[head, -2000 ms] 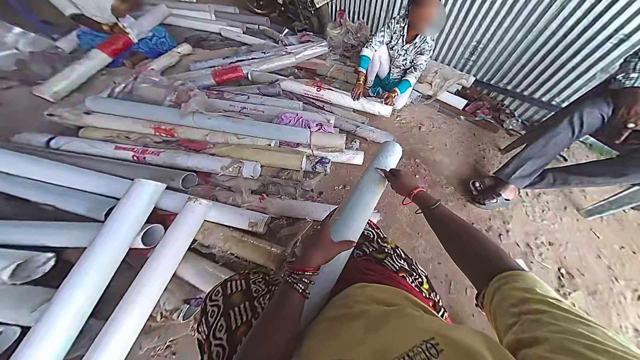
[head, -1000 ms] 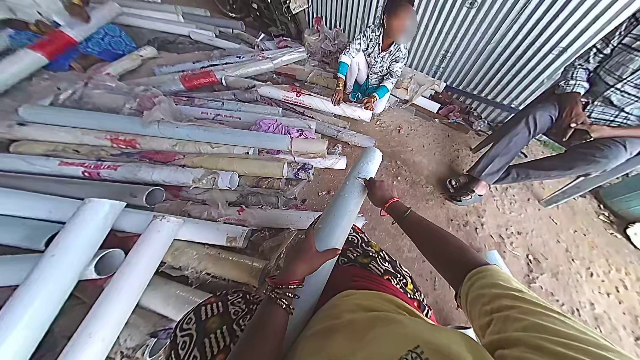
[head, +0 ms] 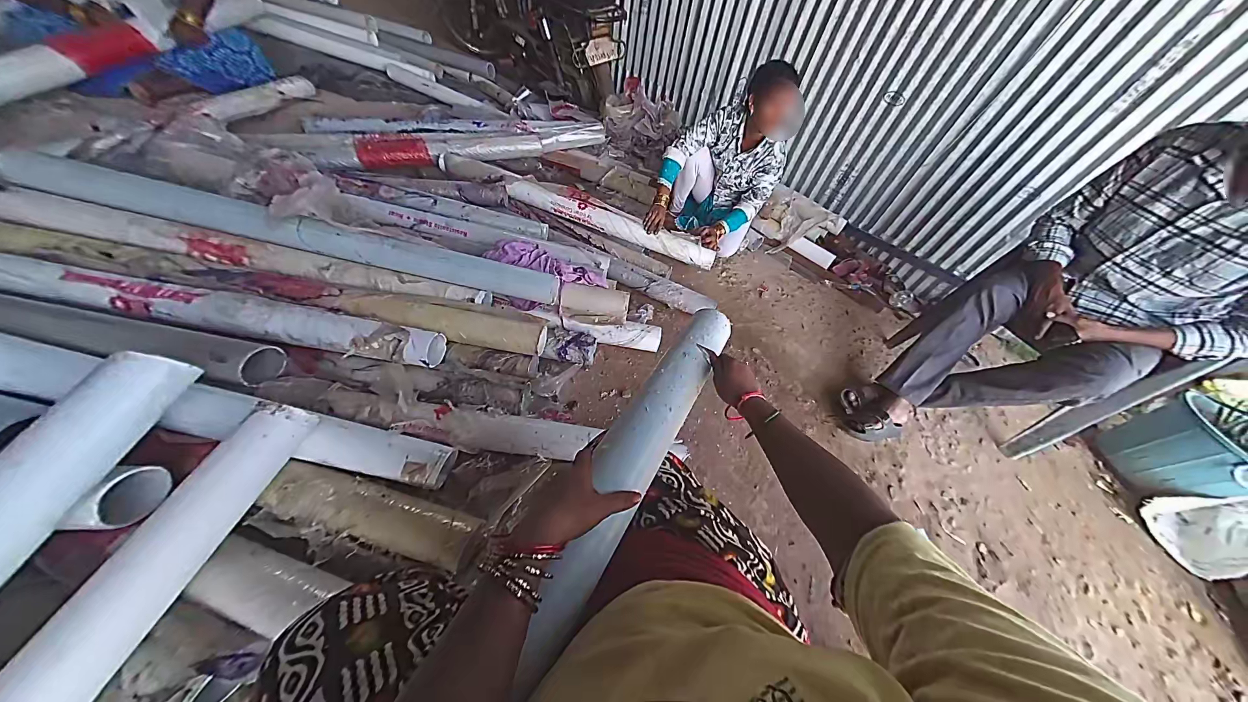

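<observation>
A thick grey-blue tube [head: 651, 419] slants across my lap, its far end pointing up toward the dirt floor. My left hand [head: 570, 502] wraps around its middle from the left side, thumb on top. My right hand [head: 733, 378] is at its far end on the right side, fingers bent against the surface; a small dark shape shows at the fingertips, too unclear to name. The tube's near end is hidden by my body. Just left of my left hand, a white tube [head: 161, 556] lies slanted over others.
Many tubes, some in torn plastic film [head: 302, 190], cover the ground at left. A person [head: 726, 161] squats beyond with hands on a wrapped tube [head: 609, 222]. Another person [head: 1121, 263] sits at right near a blue-grey bucket [head: 1175, 444]. A corrugated metal wall [head: 936, 117] stands behind.
The view has shifted somewhat to the right. Both my hands stay on the grey-blue tube, the right one still by its far end. The seated person at right shows more fully than before.
</observation>
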